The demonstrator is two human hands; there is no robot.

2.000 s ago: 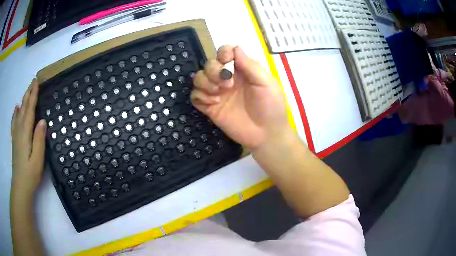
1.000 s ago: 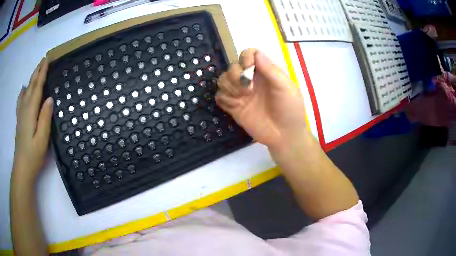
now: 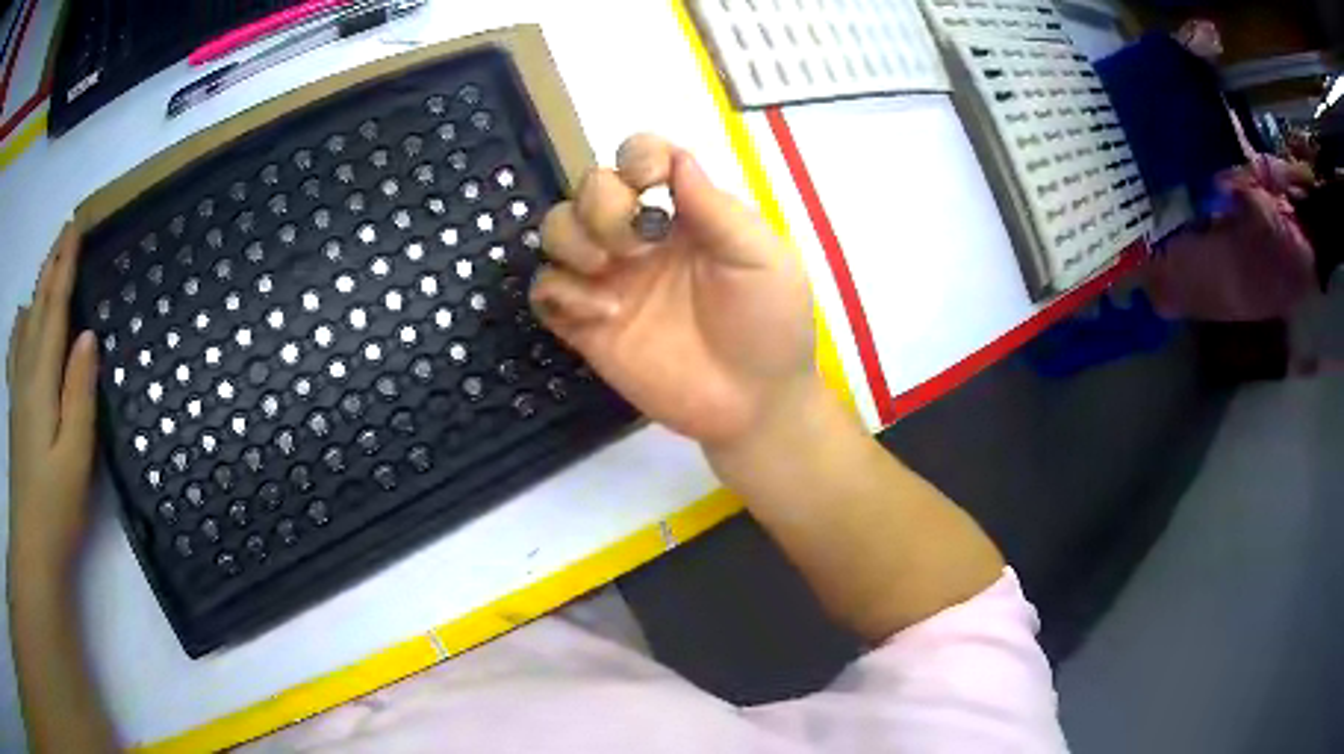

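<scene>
My right hand (image 3: 671,295) pinches a small cylindrical part (image 3: 653,214) between thumb and fingers, with its dark round end facing me and a pale body. The hand is above the right side of the near black blister tray (image 3: 354,516) and hides some of its pockets. The tray holds rows of seated parts (image 3: 358,318) with round shiny tops, some bright white and some dull grey; a few pockets show no shiny top. My left hand (image 3: 56,427) lies at the tray's left edge, fingers extended, holding no part.
A cardboard sheet (image 3: 553,103) shows behind the tray. Beyond lie a pink pen (image 3: 266,28), a ballpoint pen (image 3: 280,59) and a second black tray (image 3: 111,74). Pale trays (image 3: 1054,162) stand at the right. A person in pink (image 3: 1253,251) is partly visible at far right.
The camera view has shifted. My right hand still holds the part; its dark end has turned away and then back towards me. My left hand stays at the tray's left edge.
</scene>
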